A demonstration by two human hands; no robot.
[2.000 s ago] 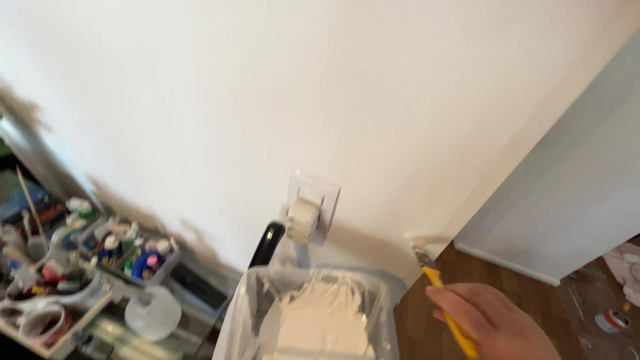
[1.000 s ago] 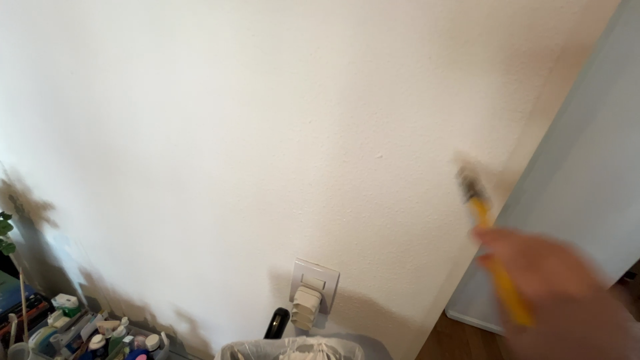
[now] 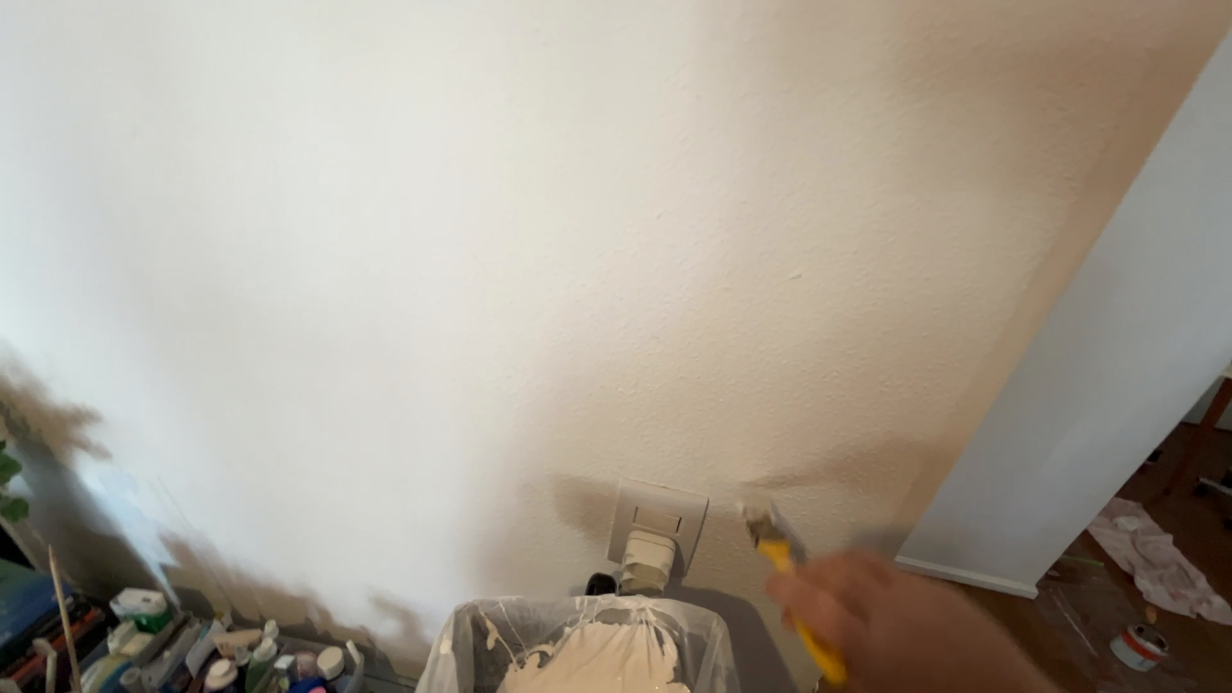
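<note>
My right hand [image 3: 857,616] is closed around the yellow handle of a paintbrush [image 3: 784,558]. The bristles are at the cream wall [image 3: 577,289], just right of a wall outlet plate [image 3: 659,510] with a white plug-in adapter [image 3: 647,560] in it. Whether the bristles touch the wall is hard to tell. Below the outlet is a plastic-lined paint tray [image 3: 717,640] with beige paint [image 3: 606,659] in it and a black handle end [image 3: 601,584] behind its rim. My left hand is out of the frame.
Small bottles and tubes [image 3: 221,669] crowd a surface at the lower left, beside a thin wooden stick [image 3: 64,616]. A white wall end with a baseboard [image 3: 967,575] stands at the right. On the wooden floor beyond lie a crumpled cloth [image 3: 1155,563] and an open can [image 3: 1139,647].
My right hand and the brush have moved from beside the outlet up the wall, then back down near the outlet plate. The view has tilted up since the first frame.
</note>
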